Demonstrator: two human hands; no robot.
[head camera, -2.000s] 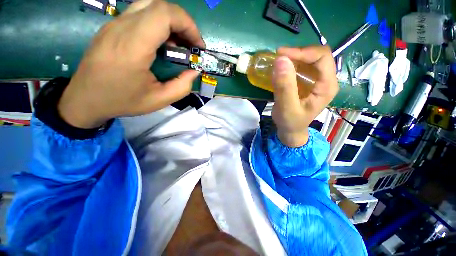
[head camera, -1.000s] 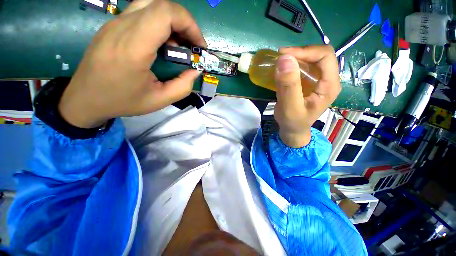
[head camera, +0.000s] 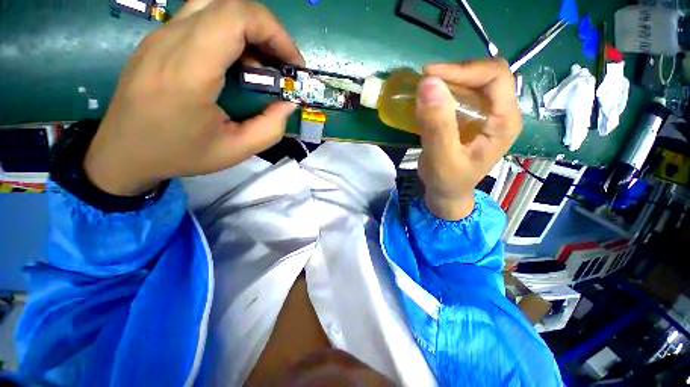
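My left hand (head camera: 185, 102) holds an opened black device (head camera: 261, 79) between thumb and fingers above the bench. Its circuit board (head camera: 321, 91) is exposed, with an orange flex tail beside the display module. A small silvery-yellow battery (head camera: 312, 125) hangs at the board's lower side. My right hand (head camera: 473, 128) is closed around a clear solvent bottle (head camera: 401, 100) with amber liquid, held sideways. Its white nozzle points left over the right end of the board; I cannot tell whether the tip touches it.
On the green bench (head camera: 45, 60) lie a black housing cover (head camera: 428, 17), a metal tool (head camera: 478, 29), tweezers (head camera: 539, 47), blue picks (head camera: 588, 36) and white wipes (head camera: 572, 106). A silver-black cylinder (head camera: 641, 140) is far right. Another display module (head camera: 136, 6) lies top left.
The right hand and bottle have shifted slightly right. The device and battery sit slightly further left in view. Both hands keep their holds.
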